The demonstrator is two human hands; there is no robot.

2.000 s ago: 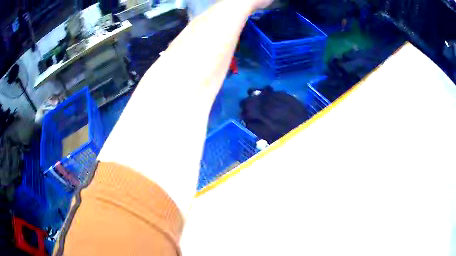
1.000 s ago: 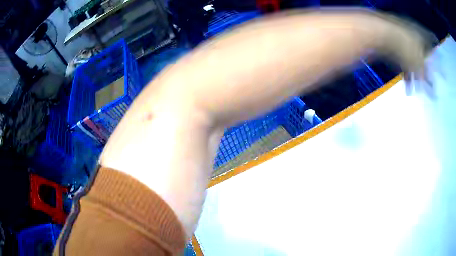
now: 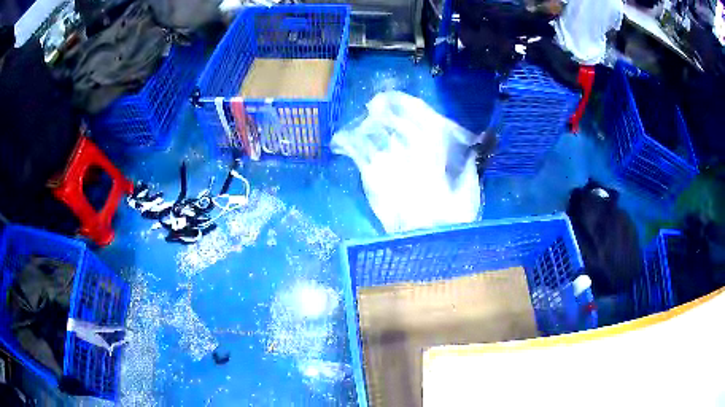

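Observation:
Neither of my hands is in the picture. Nearest in front of me is a large blue lattice crate (image 3: 465,253) with tan cardboard (image 3: 449,310) in its bottom and no cloth showing in it. The white work table (image 3: 580,374) with an orange-yellow taped edge covers the crate's near right part. A small white thing (image 3: 583,284) sits at the crate's right side.
Another blue crate with cardboard (image 3: 278,119) stands at the back. Crates with dark cloth stand at left (image 3: 99,318) and right (image 3: 652,159). A white plastic bag (image 3: 417,163), black-and-white strap scraps (image 3: 187,211), a red stool (image 3: 94,191) and a dark heap (image 3: 606,238) are on the floor.
The view has swung left and down toward the floor and crates. My bare forearm with the orange-brown sleeve, earlier reaching over the table's edge, has left the picture.

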